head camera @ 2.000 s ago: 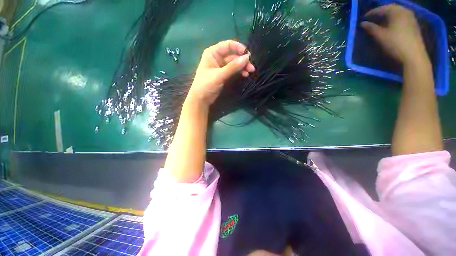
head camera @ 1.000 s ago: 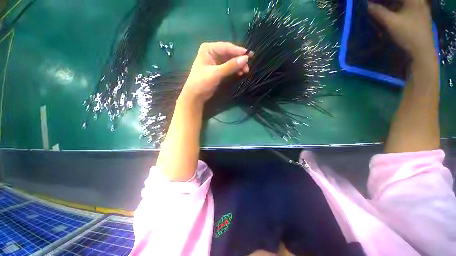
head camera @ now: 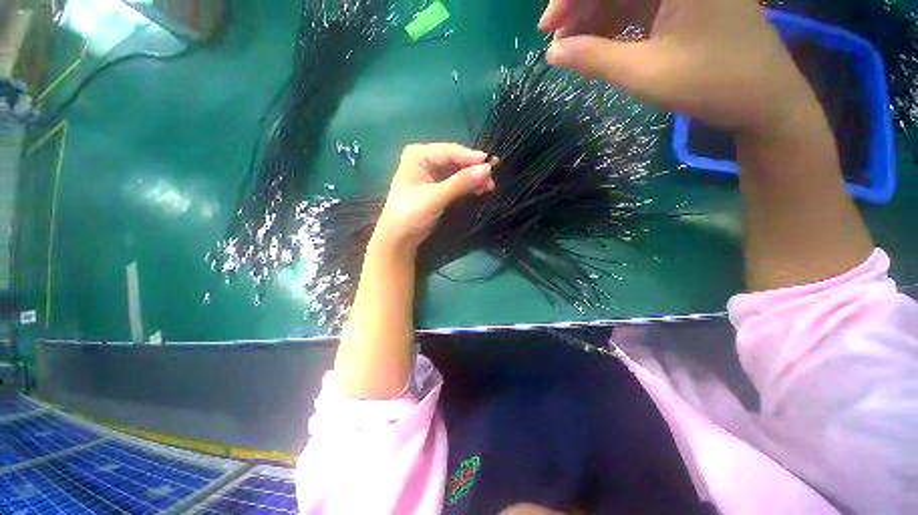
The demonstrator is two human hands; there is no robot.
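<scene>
A fanned pile of black wires (head camera: 564,171) with silver tips lies on the green mat in front of me. My left hand (head camera: 435,196) is over the pile's left side, thumb and fingertips pinched on black wire. My right hand (head camera: 695,65) is raised above the pile's far right part, thumb and fingers apart; no wire shows clearly in it. The blue tray (head camera: 785,169) with dark wires inside is at the right, partly hidden by my right hand and forearm. A long black wire bundle (head camera: 302,126) lies left of my left hand, its silver ends toward me.
Small silver bits (head camera: 347,153) lie between the bundle and the pile. A bright green piece (head camera: 427,20) lies at the far edge. More dark wires (head camera: 894,50) are behind the tray. A pale strip (head camera: 134,302) is on the mat at left. The grey bench edge (head camera: 201,377) runs in front of me.
My right hand has left the blue tray and moved left, over the wire pile. My left hand keeps its pinch. The view has shifted, and the green piece now shows.
</scene>
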